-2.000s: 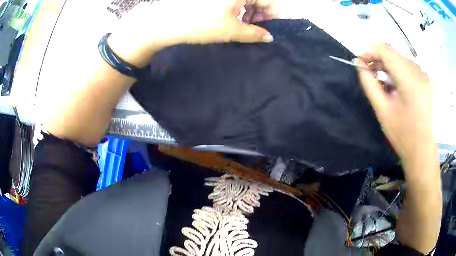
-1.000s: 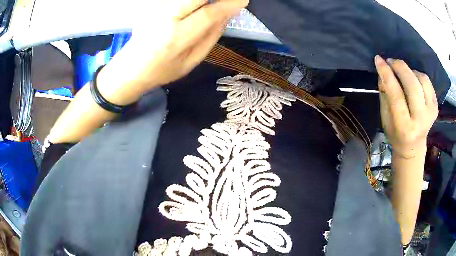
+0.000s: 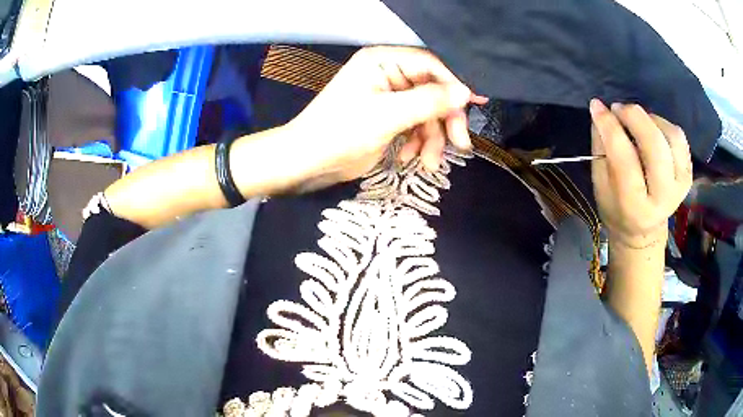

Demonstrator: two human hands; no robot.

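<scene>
The black panel lies at the top right, over the table edge, its lower edge hanging towards the lap. My left hand is at upper centre, over the brown cords, with thumb and forefinger pinched at the panel's lower edge; a small reddish bit shows at the fingertips. My right hand has its fingertips at the panel's lower edge on the right. A thin silvery pointed tool sticks out leftward from that hand; its rear end is hidden. The brown cords run across the lap, partly behind my left hand.
The white table curves across the top. A blue plastic crate stands below it on the left. Brown panels and a bundle of grey cords are at far left. My black garment with cream trim fills the lower middle.
Since the earlier frames, the view has tipped down to the lap and the panel has slid towards the top right. In the last second my left hand moved right and down along its edge.
</scene>
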